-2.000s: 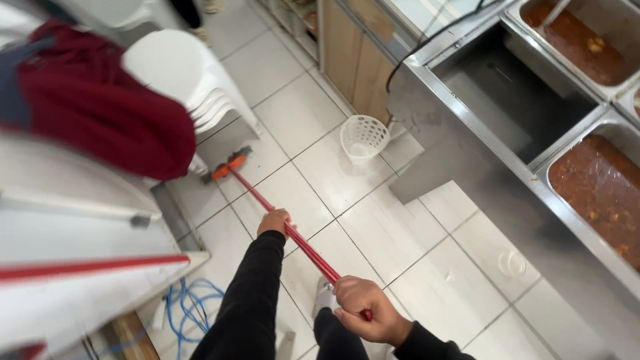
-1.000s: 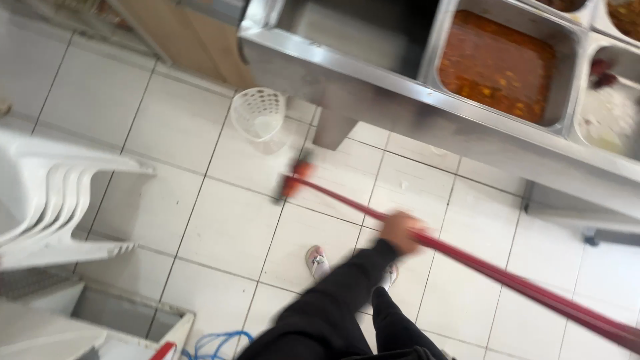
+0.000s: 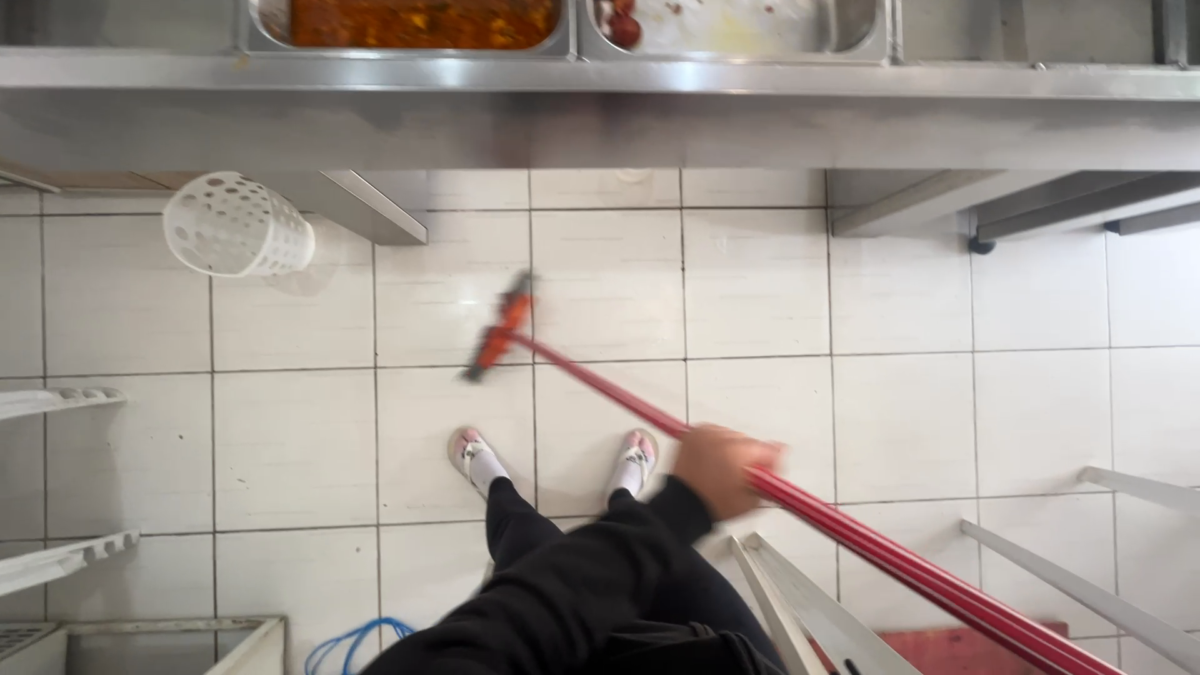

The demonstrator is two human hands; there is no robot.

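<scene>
My left hand [image 3: 724, 469], in a black sleeve, is closed around the red striped pole [image 3: 900, 562] of a floor broom or squeegee. The pole slants from the lower right up to an orange and dark head [image 3: 500, 328], blurred, which is low over or on the white floor tiles [image 3: 600, 281] in front of my feet. Whether the head bears bristles or a blade cannot be told. My right hand is outside the view, and so is the far end of the pole.
A stainless steel counter [image 3: 600, 131] with food pans [image 3: 422, 23] spans the top. A white perforated basket [image 3: 239, 225] is on the floor beside a counter leg. White chair legs [image 3: 1078, 591] are at the lower right, and a blue cord [image 3: 356, 642] lies at the lower left.
The view has turned to the right along the counter. The orange head has moved away from the white stacked chairs, past the basket. My right hand, on the pole two seconds ago, has left the view.
</scene>
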